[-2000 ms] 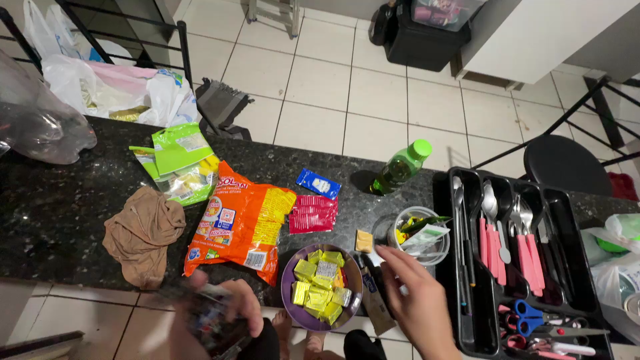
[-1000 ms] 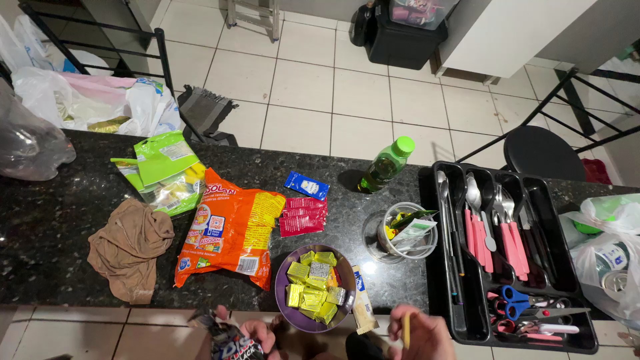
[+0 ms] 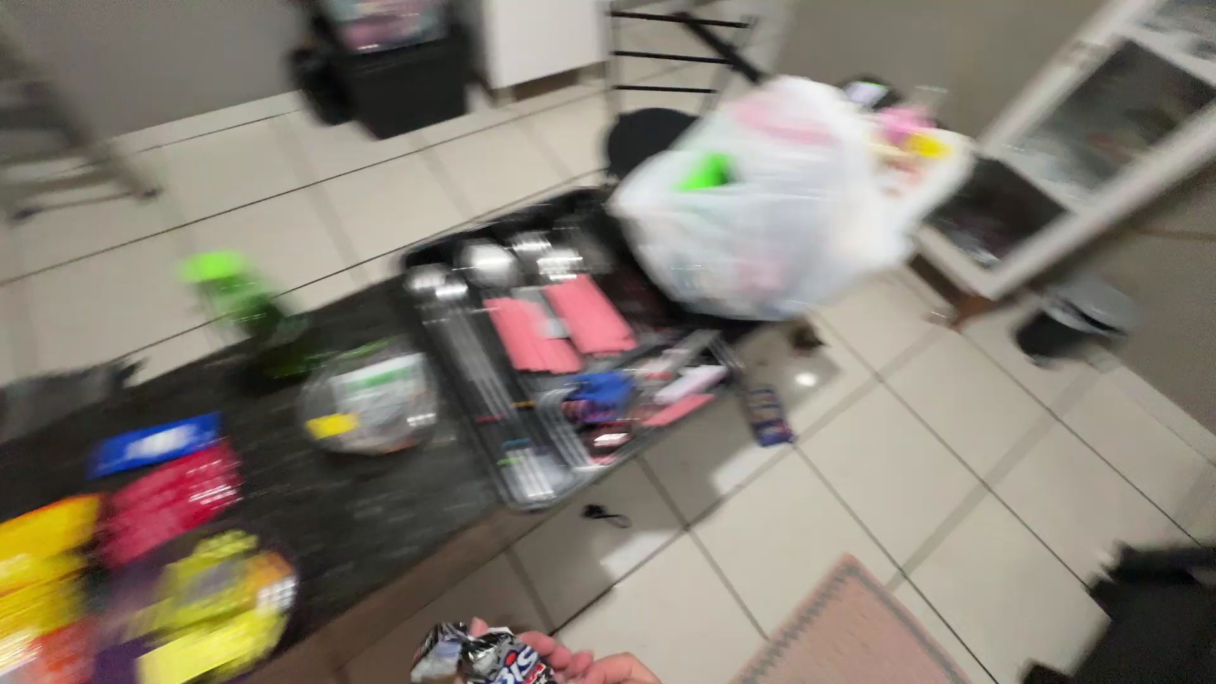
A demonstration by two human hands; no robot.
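Note:
At the bottom edge, my left hand (image 3: 562, 662) is closed around a crumpled black and silver snack wrapper (image 3: 499, 657) with printed lettering. Only fingers show; the rest is cut off. I cannot make out my right hand as a separate hand. On the dark stone counter (image 3: 366, 518), up and left of the wrapper, sits a purple bowl (image 3: 119, 655) of yellow-wrapped pieces. Red (image 3: 176, 499) and blue (image 3: 157, 445) packets lie behind it, with part of an orange and yellow bag (image 3: 43, 579) at the left edge. The view is blurred.
A clear tub (image 3: 370, 404) and a green-capped bottle (image 3: 242, 304) stand left of a black cutlery tray (image 3: 508, 480) holding pink-handled cutlery and blue-handled scissors. A white plastic bag (image 3: 760, 228) is beyond it. Right of the counter are tiled floor (image 3: 950, 432) and a pink mat (image 3: 855, 632).
The view has swung strongly to the right and tilted. The wrapper was in my left hand one second ago too. My right hand, seen then with a small beige piece, is no longer distinguishable.

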